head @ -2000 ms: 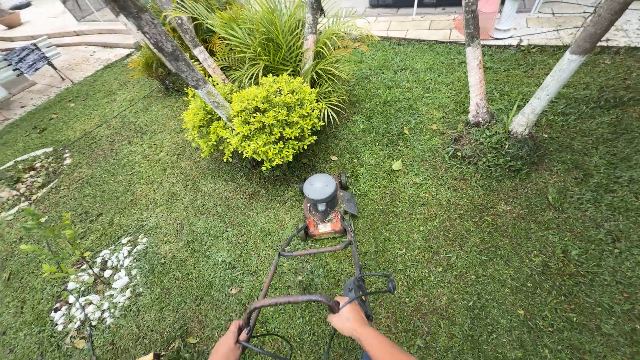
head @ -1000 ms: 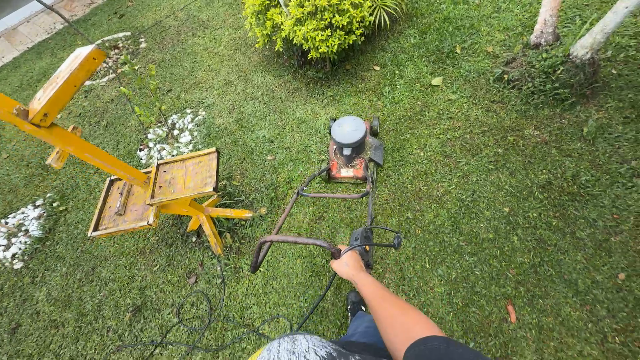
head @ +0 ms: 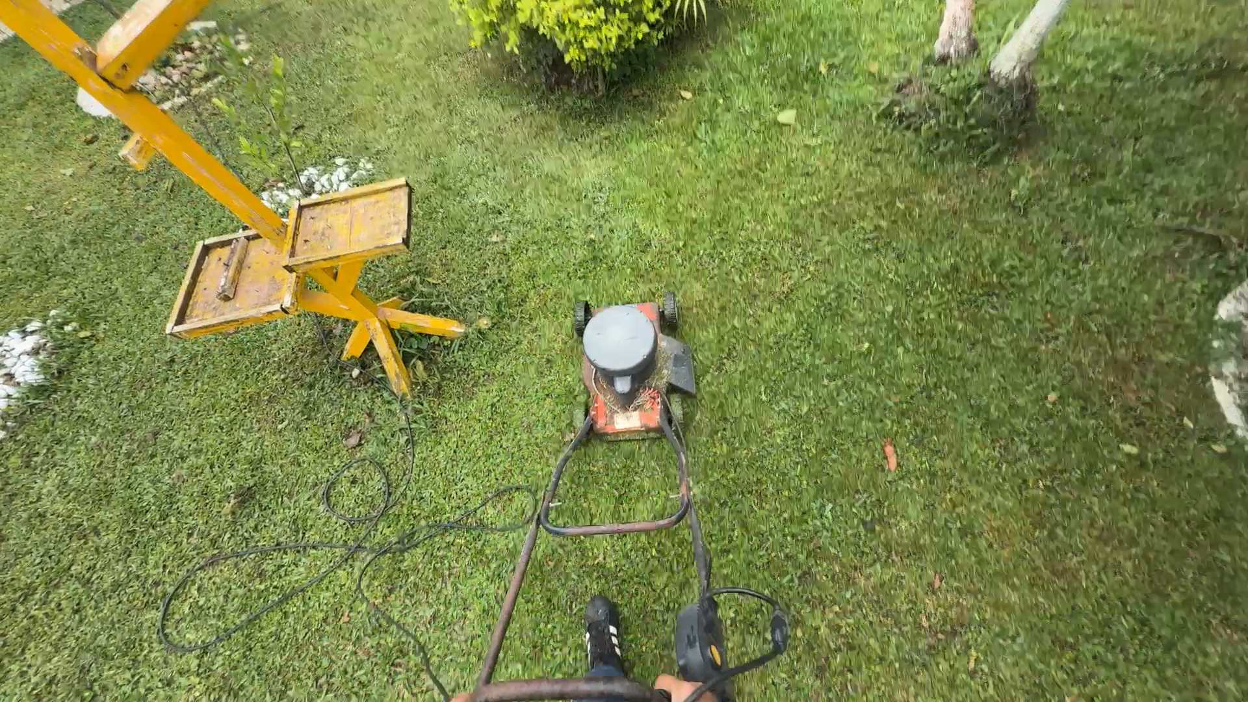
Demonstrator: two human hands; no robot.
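Observation:
A red electric lawn mower (head: 624, 366) with a grey round motor cover stands on the grass ahead of me. Its rusty tubular handle (head: 514, 600) runs down to the bottom edge of the view. There my right hand (head: 676, 686) grips the bar beside the black switch box (head: 699, 639), mostly cut off by the frame. Only a sliver of my left hand (head: 462, 697) shows at the left end of the bar, too little to tell its grip. A black cable (head: 751, 663) loops from the switch box.
A yellow wooden stand with tray platforms (head: 351, 224) is at the left. The power cord (head: 263, 551) lies in loops on the grass below it. Ahead are a yellow-green bush (head: 585, 34) and white-painted tree trunks (head: 1024, 44). White stones (head: 21, 361) lie far left; my shoe (head: 603, 629) is behind the mower.
My left hand, on the bar two seconds ago and out of sight one second ago, shows slightly at the bar again. My right hand stays on the handle. The view has shifted.

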